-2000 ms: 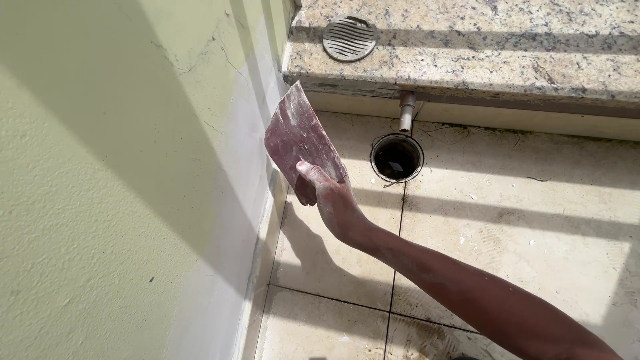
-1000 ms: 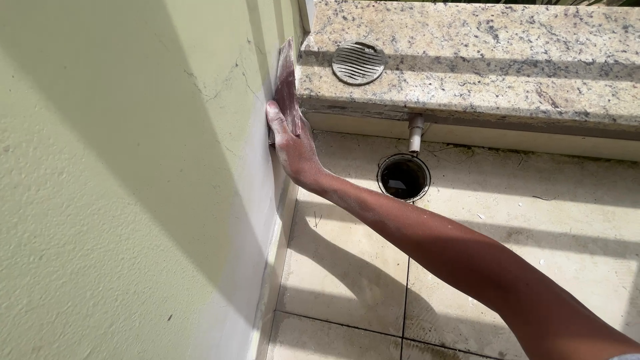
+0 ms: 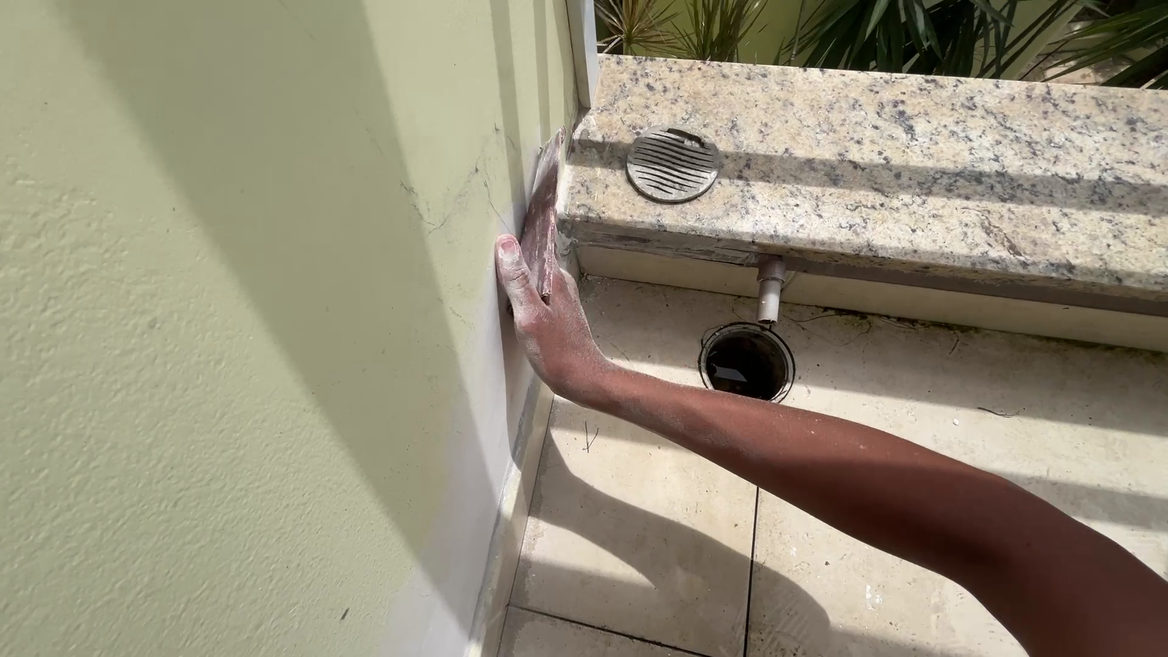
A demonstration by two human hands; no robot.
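My right hand (image 3: 552, 328), dusted with white powder, grips a worn, dark red sheet of sandpaper (image 3: 540, 224). The sheet stands nearly edge-on to the view, against the pale green wall (image 3: 301, 301) beside the end of the granite ledge (image 3: 867, 173). My thumb points up along the wall side of the sheet, and the other fingers are mostly hidden behind it. Low on the wall runs a whitish patch (image 3: 456, 520), and thin cracks show in the paint above the hand. My left hand is out of the frame.
A round metal drain grate (image 3: 673, 164) lies on the ledge. Below the ledge a short pipe (image 3: 770, 290) points down towards an uncovered round floor drain (image 3: 746, 362). Light floor tiles (image 3: 639, 538) meet a baseboard along the wall. Spiky plants (image 3: 894, 32) grow beyond the ledge.
Two seconds ago my right hand held the sheet away from the wall, its broad face visible. It has since moved left, against the wall. The view has shifted somewhat.
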